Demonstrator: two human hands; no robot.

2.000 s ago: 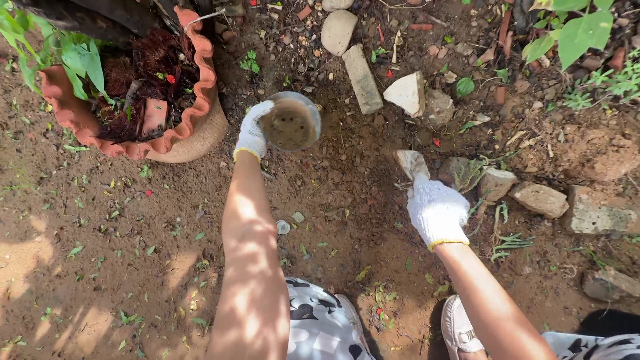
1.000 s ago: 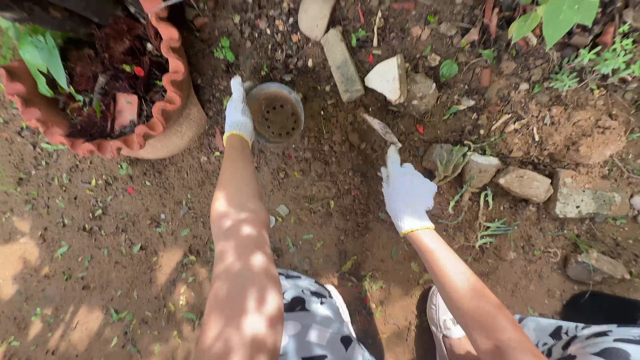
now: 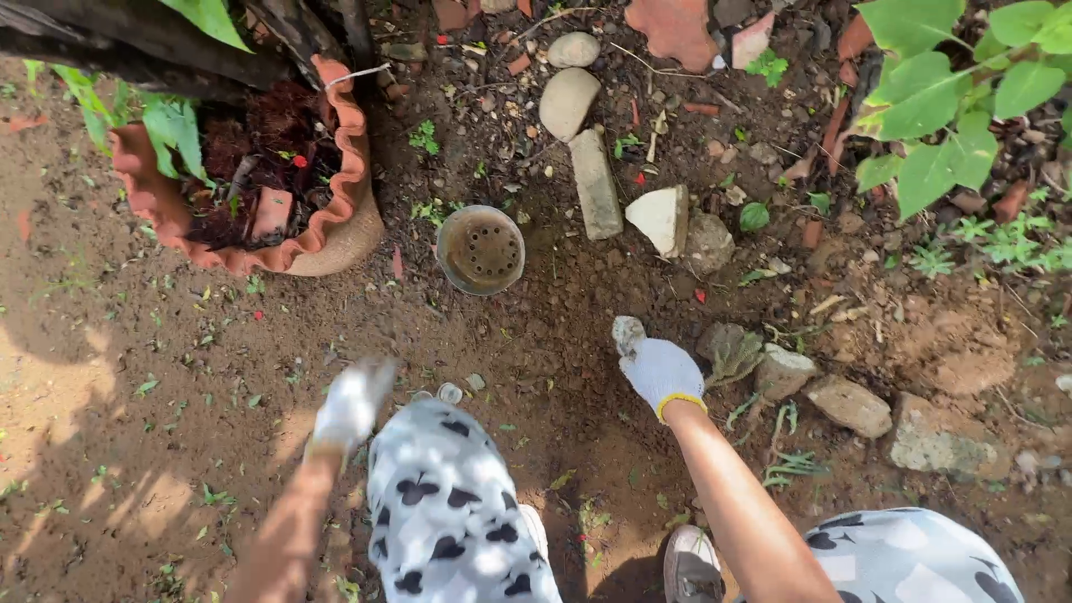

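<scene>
A round pot with holes in its bottom (image 3: 481,250) rests on the soil, and no hand touches it. My left hand (image 3: 352,404), in a white knitted glove, is blurred below and left of the pot, beside my knee; its fingers cannot be made out clearly. My right hand (image 3: 662,370), gloved the same way, grips a small flat greyish piece (image 3: 628,335), perhaps stone or a tool's blade, just above the soil. A stone with a dry, pale green plant (image 3: 733,352) lies right of that hand.
A terracotta planter with a wavy rim (image 3: 345,180) stands at the upper left. A long stone block (image 3: 596,184), a white stone (image 3: 660,219) and a rounded stone (image 3: 569,104) lie above. More stones (image 3: 850,405) line the right side. A leafy plant (image 3: 930,142) overhangs the upper right.
My left hand has let go of the pot's rim and moved down and away from it. My right hand still holds the greyish piece.
</scene>
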